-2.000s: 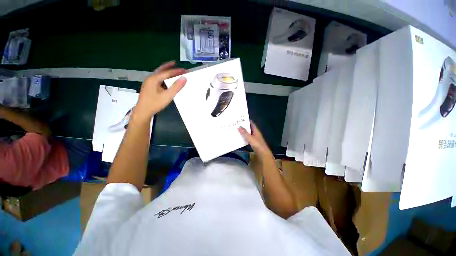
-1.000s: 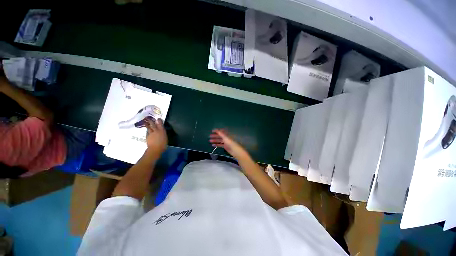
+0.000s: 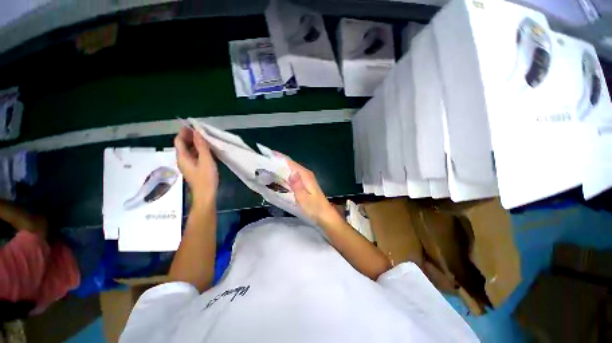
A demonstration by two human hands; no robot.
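Observation:
A thin white printed box blank (image 3: 245,164) is held in the air over the front of the dark green bench, tilted and seen nearly edge-on. My left hand (image 3: 196,161) grips its upper left end. My right hand (image 3: 305,191) grips its lower right end, near the device picture, with a flap standing up beside it. A small pile of flat box blanks (image 3: 144,201) lies on the bench to the left, device picture up. A long leaning row of white erected boxes (image 3: 429,120) stands at the right.
A pale metal rail (image 3: 268,120) runs behind the work. On the green belt stand a filled tray (image 3: 262,67) and printed boxes (image 3: 366,57). A torn brown shipping carton (image 3: 443,248) is at lower right. A person's red sleeve (image 3: 37,271) is at far left.
My left hand has lifted a blank off the left pile, and both hands now hold it. The view has shifted, with the erected boxes now higher and further left in the picture.

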